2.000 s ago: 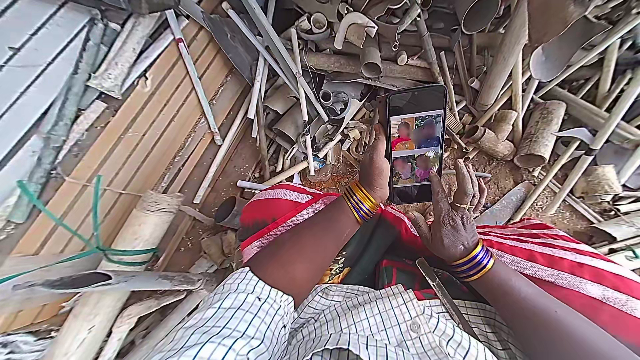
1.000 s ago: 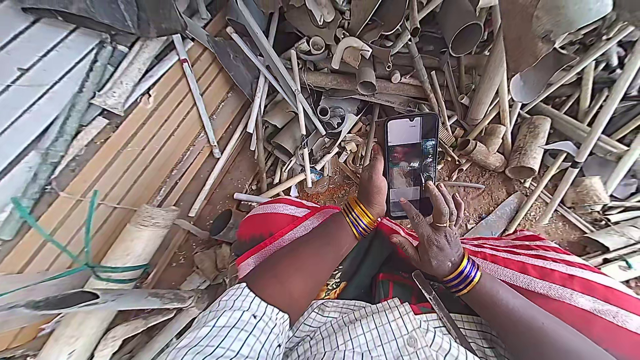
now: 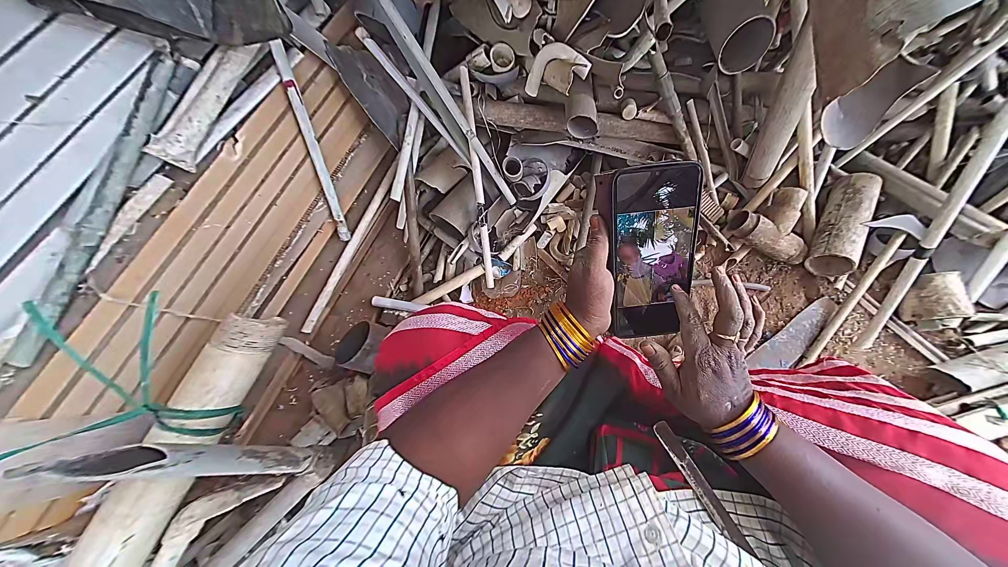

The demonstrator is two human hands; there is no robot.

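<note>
A smartphone (image 3: 657,250) in a dark case stands upright in the middle of the head view, its screen lit with a picture. My left hand (image 3: 591,283) holds it along its left edge; the fingers behind it are hidden. My right hand (image 3: 713,346) is at the phone's lower right, fingers apart, with one fingertip at the lower right of the screen; whether it touches cannot be told. Both wrists wear yellow and purple bangles. Across my lap, over the checked shirt (image 3: 583,520) and beside red striped cloth (image 3: 874,409), lies a long thin metal blade or bar (image 3: 701,488).
Cut plastic pipes and fittings are heaped ahead and to the right, among them a short wide pipe (image 3: 844,224). On the left are ribbed tan panels (image 3: 197,236), white panels (image 3: 63,102) and a thick pipe (image 3: 228,370) tied with green cord.
The picture on the phone's screen has changed from several small images to a single larger one. My right hand has shifted slightly over the phone's lower right; my left hand still holds the phone.
</note>
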